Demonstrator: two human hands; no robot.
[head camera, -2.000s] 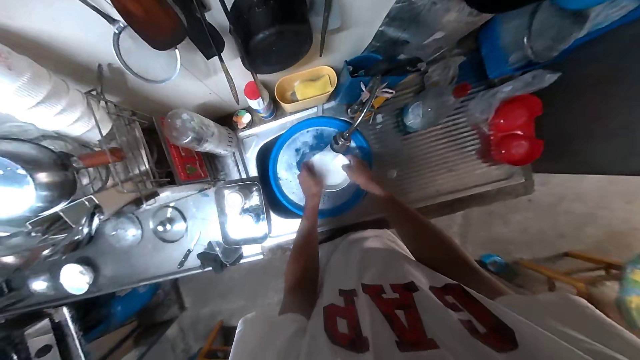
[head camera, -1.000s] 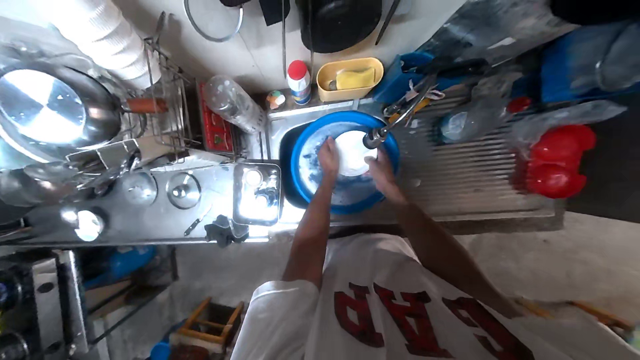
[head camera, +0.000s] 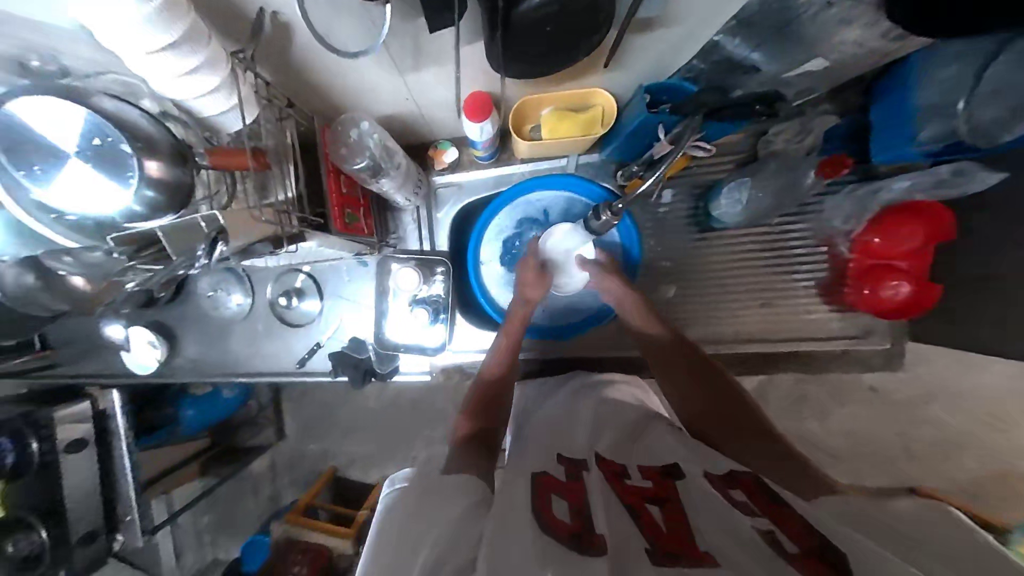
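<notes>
A round white dish (head camera: 566, 258) is held between my two hands over a blue plastic basin (head camera: 632, 280) that stands in the sink. My left hand (head camera: 532, 276) grips its left edge, and my right hand (head camera: 606, 280) holds the right edge. Just above the dish's upper right edge is the faucet's spray head (head camera: 602, 218). Cloudy, sudsy water (head camera: 512, 232) fills the basin, with something dark blue showing in it. Whether water is running from the faucet cannot be made out.
Behind the basin stand a yellow tub (head camera: 524, 148) with a sponge (head camera: 572, 122) and a red-capped bottle (head camera: 481, 128). At left are a metal tray (head camera: 414, 346), a knife (head camera: 318, 344) and a wire rack (head camera: 296, 172). A ribbed drainboard (head camera: 744, 280) with a red plastic container (head camera: 900, 260) lies right.
Both hands stay on the white dish over the basin. More of the dish's face shows than two seconds ago. The view has shifted to the left.
</notes>
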